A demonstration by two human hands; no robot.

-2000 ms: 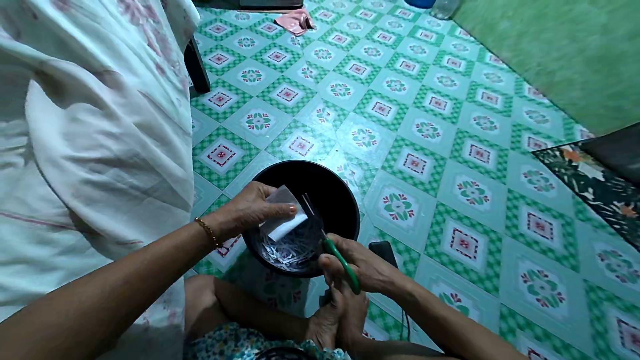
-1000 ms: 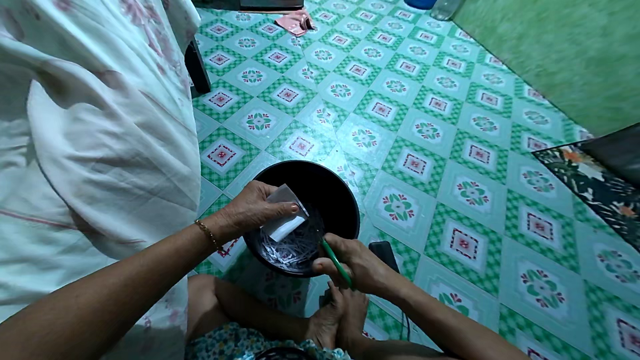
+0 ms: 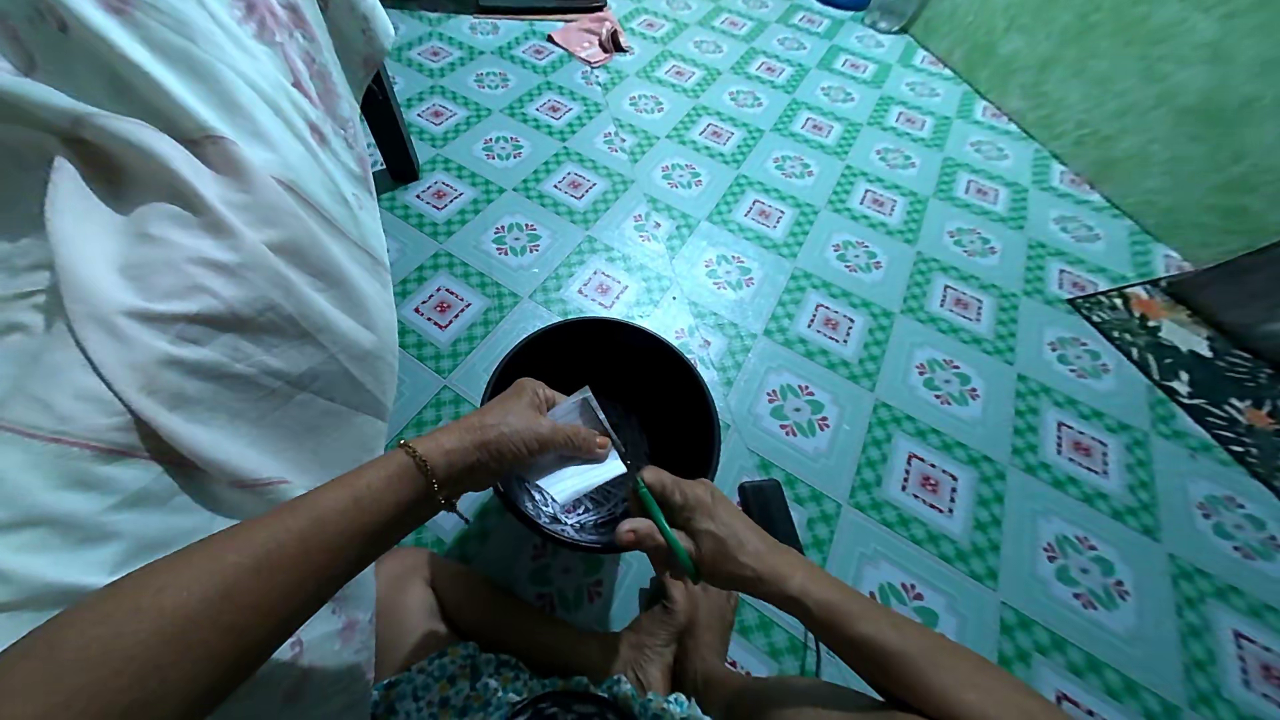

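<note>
Over a round black bin (image 3: 700,400), my left hand (image 3: 520,432) pinches a folded wad of white sheets (image 3: 580,478), probably paper, between thumb and fingers. My right hand (image 3: 700,530) grips green-handled scissors (image 3: 664,525) beside the bin's near right rim. The dark blades point up at the right edge of the sheets and are partly hidden against the black interior. Thin pale cut strips (image 3: 570,518) lie in the bin below the sheets.
White floral fabric (image 3: 220,300) hangs along the left, beside a dark furniture leg (image 3: 390,125). A black device with a cord (image 3: 768,512) lies right of the bin. A pink cloth (image 3: 590,38) is farther off. Dark floral fabric (image 3: 1185,350) lies by the green wall (image 3: 1110,110). My crossed feet are near the bin.
The scissors in my right hand have shifted slightly while staying near the sheets' right edge. My left hand has stayed in about the same place, still pinching the sheets.
</note>
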